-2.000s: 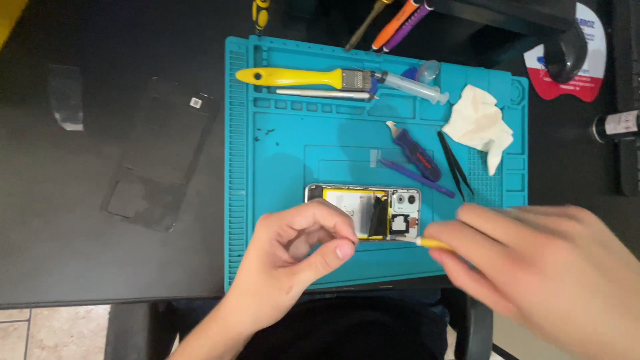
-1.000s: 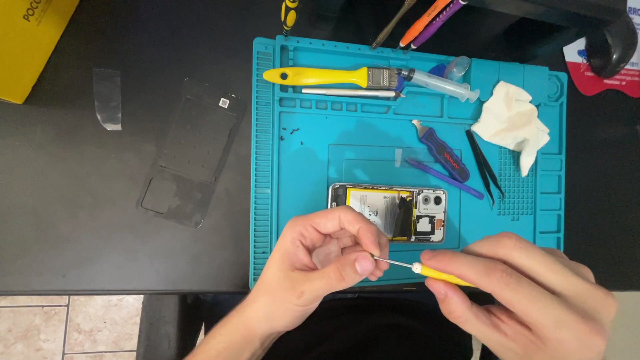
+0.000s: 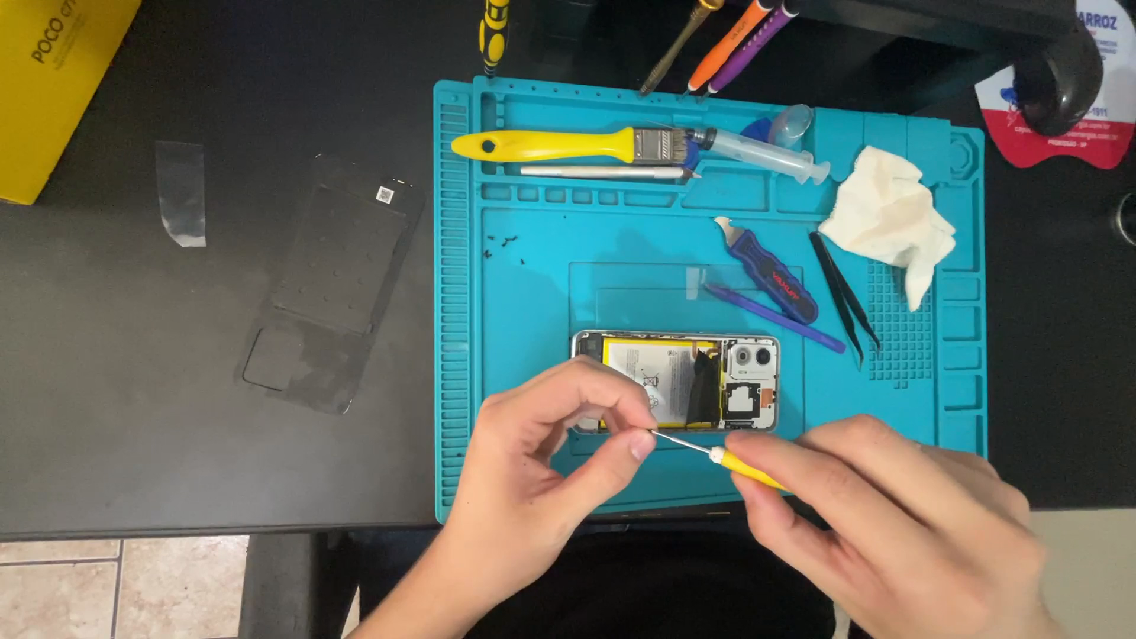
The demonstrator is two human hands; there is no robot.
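My right hand holds a yellow-handled precision screwdriver, its shaft pointing left. Thumb and index finger of my left hand meet at the screwdriver's tip; whether a small screw is between them cannot be told. Behind my left fingers an opened smartphone lies on the teal silicone repair mat, its battery and camera module exposed. A black flap lies over part of the battery. Tiny dark screws lie on the mat's left part.
Above the phone are a blue-handled blade, a purple pry tool, black tweezers, a white cloth, a yellow brush and a syringe. Left of the mat lie a phone back cover and a clear film strip.
The screwdriver tip was over the phone's lower edge two seconds ago; it has moved away to my left fingertips and stays there. The view has shifted somewhat.
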